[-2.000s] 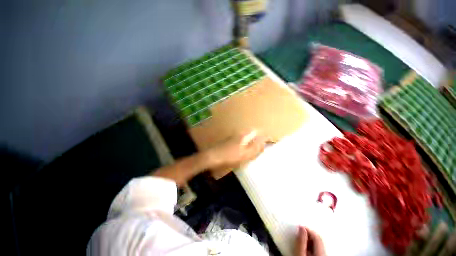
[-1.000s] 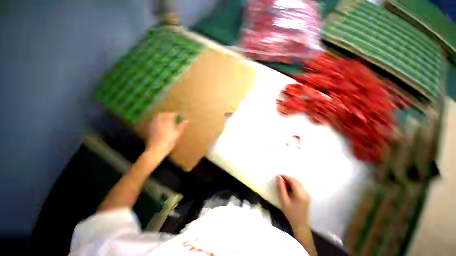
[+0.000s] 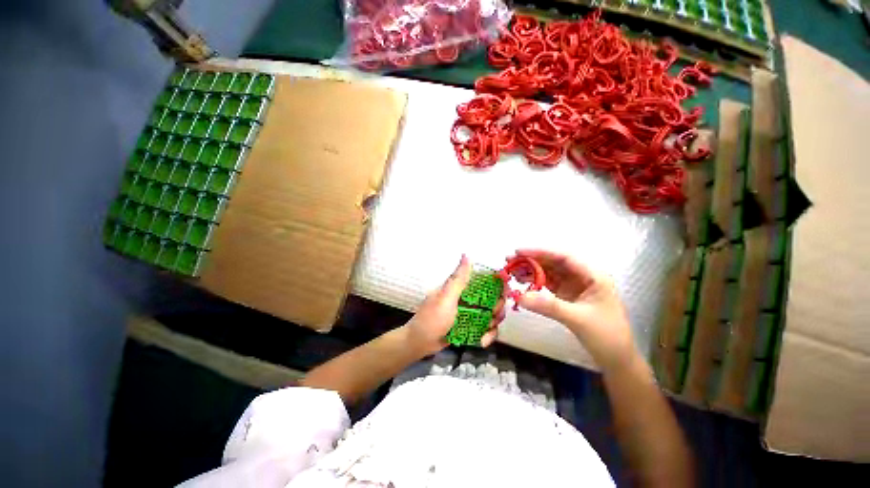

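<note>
My left hand (image 3: 441,313) holds a bright green block (image 3: 475,307) with a dotted, two-part face, over the bench's front edge. My right hand (image 3: 582,307) holds a glossy red C-shaped part (image 3: 528,274) between thumb and fingers, close to the block's upper right side. Whether the red part touches the block cannot be told. No red arch shows standing on the block.
A cardboard sheet (image 3: 296,205) at left bears rows of bare green blocks (image 3: 181,162). A loose pile of red parts (image 3: 601,100) lies on the white mat (image 3: 420,219). A bag of red parts (image 3: 410,29) lies behind. A layered stack (image 3: 730,276) with cardboard stands at right.
The view has shifted. My left hand has come from the cardboard to the bench's front edge, now with a block. My right hand has risen and taken hold of a red part.
</note>
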